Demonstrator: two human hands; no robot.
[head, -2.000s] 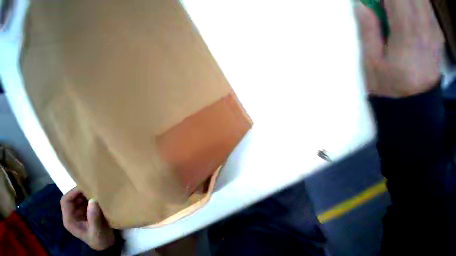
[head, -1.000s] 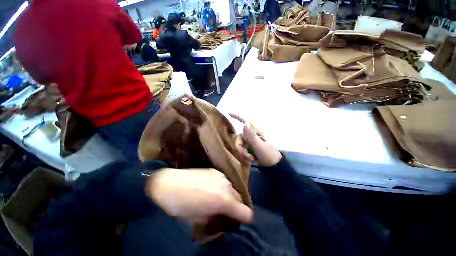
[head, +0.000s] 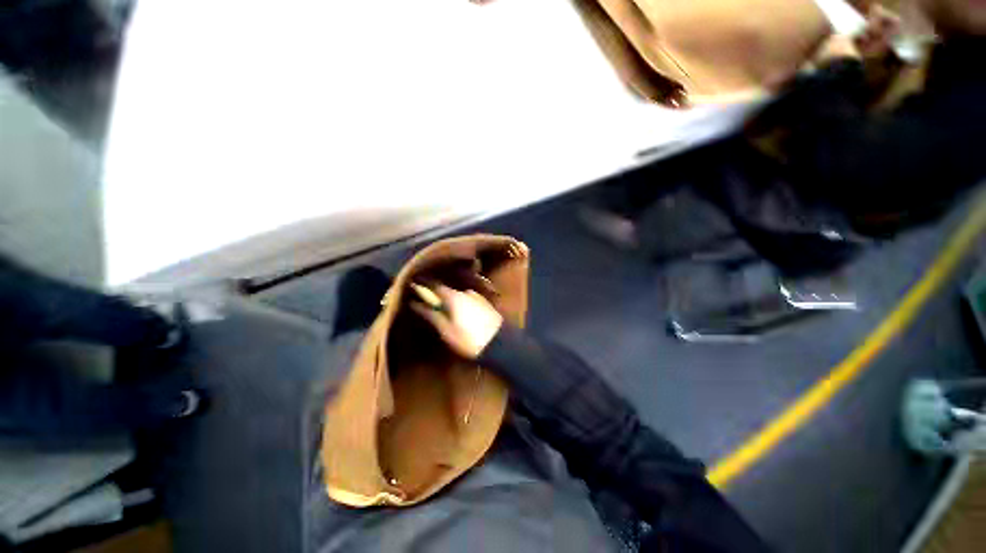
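Note:
A tan-brown bag (head: 351, 437) stands open-mouthed on my lap below the table edge, with darker inner walls and small golden glints along its rim. My right hand (head: 465, 322) reaches from the right over the rim into the upper part of the opening. Its fingers are bent near a small pale yellowish spot and a dark bit. Blur hides whether it grips a tool or the bag wall. My left hand is not in view. No green handle can be made out.
A white-covered table (head: 324, 119) lies ahead, with brown bags (head: 735, 49) at its right end. A person's hands and dark sleeves are at the upper right. Another person's dark legs (head: 65, 367) are at left. A yellow line (head: 822, 389) crosses the grey floor.
The view has tipped down to my lap and the floor. The bag's mouth now faces up. My left hand has left the picture. My right hand has moved from outside the bag into its opening.

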